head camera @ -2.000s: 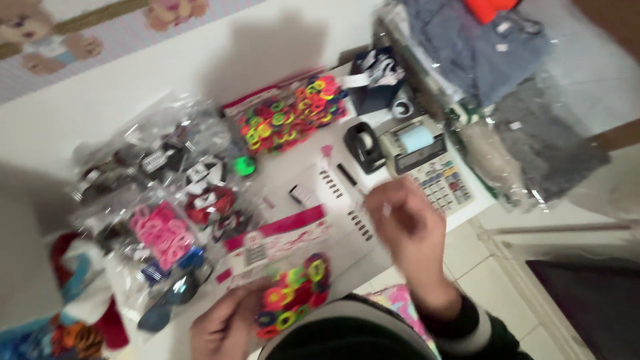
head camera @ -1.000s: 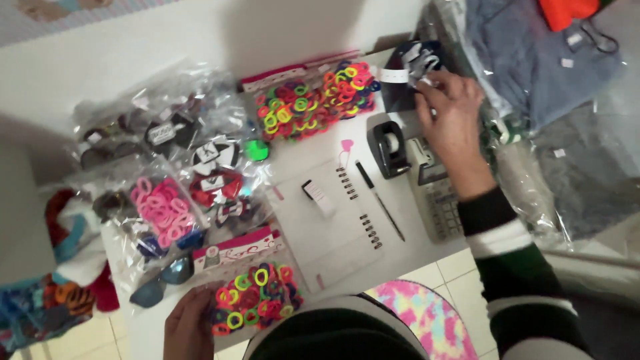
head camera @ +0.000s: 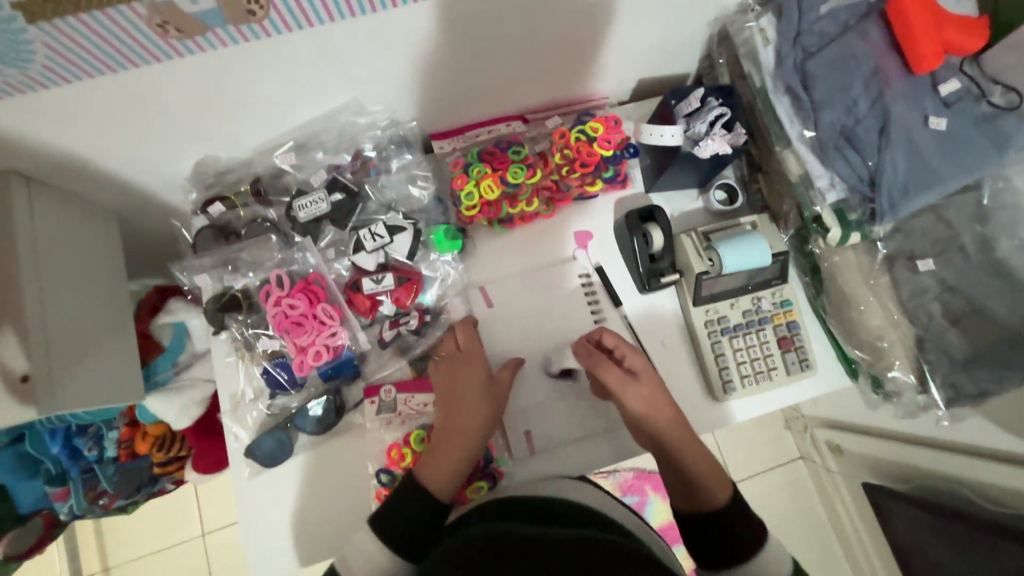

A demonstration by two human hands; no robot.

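Note:
My left hand (head camera: 468, 388) reaches over the bag of colourful hair elastics (head camera: 400, 448) at the table's near edge, its fingertips near the bagged sunglasses; I see nothing held in it. Over the spiral notebook (head camera: 520, 296), my right hand (head camera: 620, 368) has its fingers bent at a small white label piece (head camera: 562, 364); whether they pinch it cannot be told. A black pen (head camera: 612, 292) lies along the notebook's coil. Further back are more bagged hair elastics (head camera: 512, 180). Pink elastics (head camera: 300, 320) in a clear bag lie left of my left hand.
Bagged sunglasses (head camera: 316, 204) and loose sunglasses (head camera: 296, 428) cover the left side. At right stand a black tape dispenser (head camera: 644, 248), a printing calculator (head camera: 748, 320), a tape roll (head camera: 723, 194) and a dark box of crumpled paper (head camera: 680, 168). Bagged grey clothes (head camera: 960, 280) lie beyond.
My right hand has come back from the dark box to the notebook. My left hand has moved from the near bag's left edge to above it, up and to the right.

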